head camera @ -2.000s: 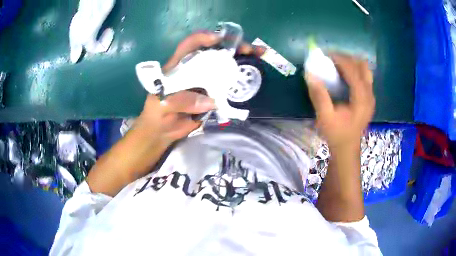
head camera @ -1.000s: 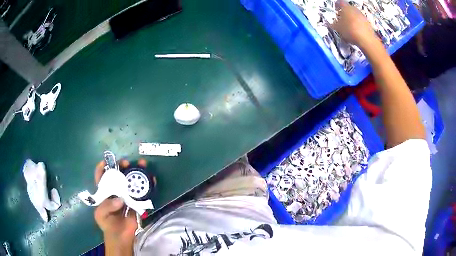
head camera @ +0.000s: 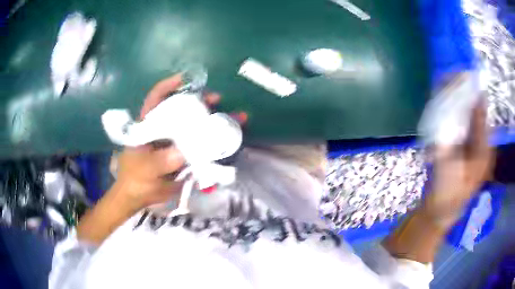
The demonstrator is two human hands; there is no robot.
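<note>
My left hand [head camera: 149,163] holds the white model motorcycle body [head camera: 180,127] above my lap at the bench's front edge, its flared end to the left. The wheel [head camera: 227,137] is blurred at its right side, and a red spot [head camera: 209,188] shows low on it. My right hand [head camera: 457,163] is raised at the right and holds a blurred white part [head camera: 450,113]; its shape cannot be made out. The white glue bottle [head camera: 323,60] stands or lies on the green bench. The white strip [head camera: 267,77] lies left of the bottle.
A limp white glove [head camera: 72,51] lies at the bench's left. A thin white stick [head camera: 351,8] lies at the far edge. A blue crate [head camera: 449,34] of small white parts is at the far right. Another crate [head camera: 375,189] is below the bench edge. Shiny parts [head camera: 55,189] are heaped at lower left.
My right hand let go of the glue bottle, reached into the right crate, and has come back toward me with a white part. My left hand still holds the model. The view has turned back left.
</note>
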